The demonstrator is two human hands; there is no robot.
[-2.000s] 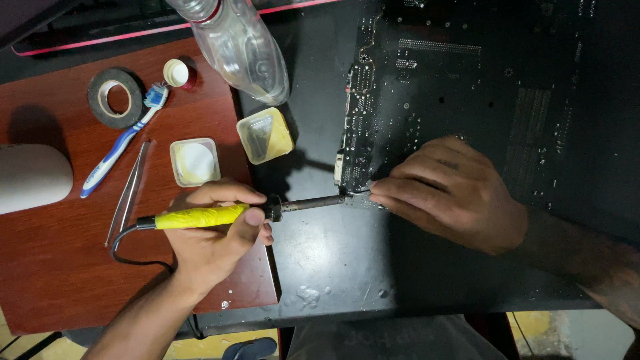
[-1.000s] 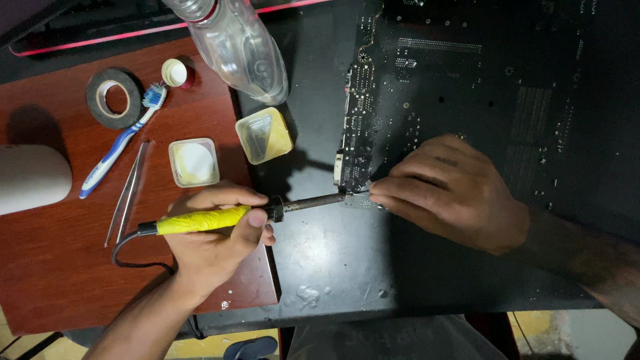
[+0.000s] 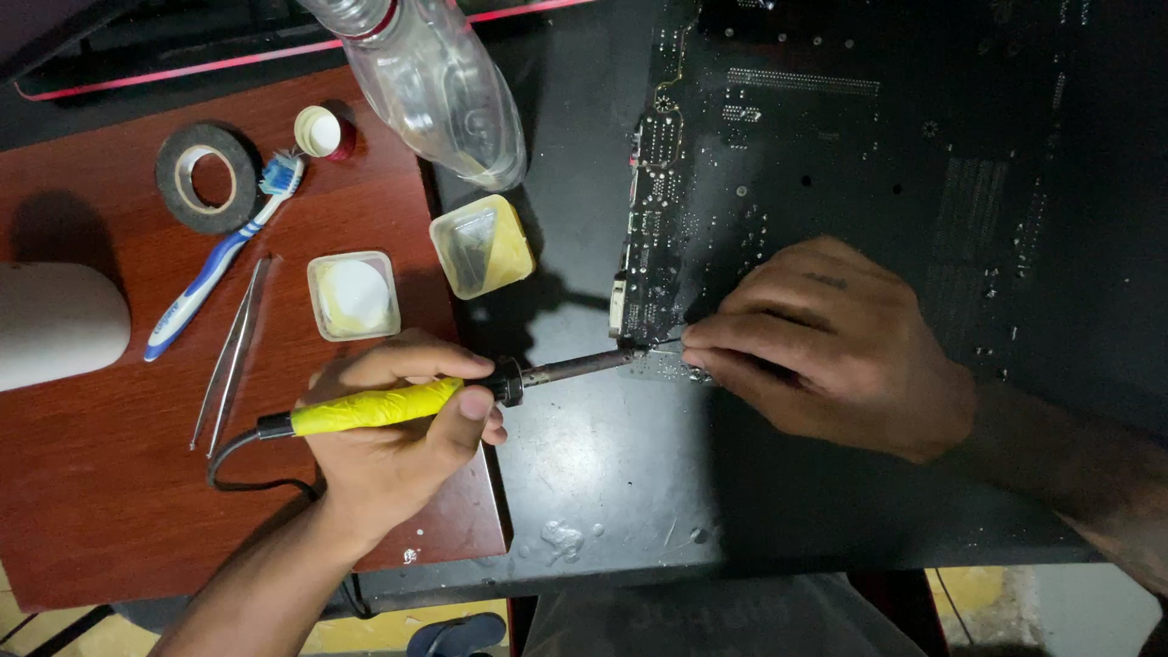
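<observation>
My left hand (image 3: pixel 397 420) grips a soldering iron (image 3: pixel 379 408) by its yellow-wrapped handle. The iron's dark barrel points right, and its tip is at the lower left corner of a black circuit board (image 3: pixel 821 173), which lies solder side up. Pinched between the thumb and fingertips of my right hand (image 3: pixel 821 351) is a thin wire-like piece (image 3: pixel 668 341), whose end reaches close to the iron's tip. Whether tip and wire touch cannot be told. The shadow of my right hand darkens part of the board.
On the reddish wooden board (image 3: pixel 91 493) lie metal tweezers (image 3: pixel 233 356), a toothbrush (image 3: pixel 224 255), a roll of black tape (image 3: pixel 208 178), a bottle cap (image 3: pixel 319 132) and a small tub of pale material (image 3: pixel 354 296). Beside it are a yellowish tub (image 3: pixel 482 246) and a clear plastic bottle (image 3: pixel 438 91).
</observation>
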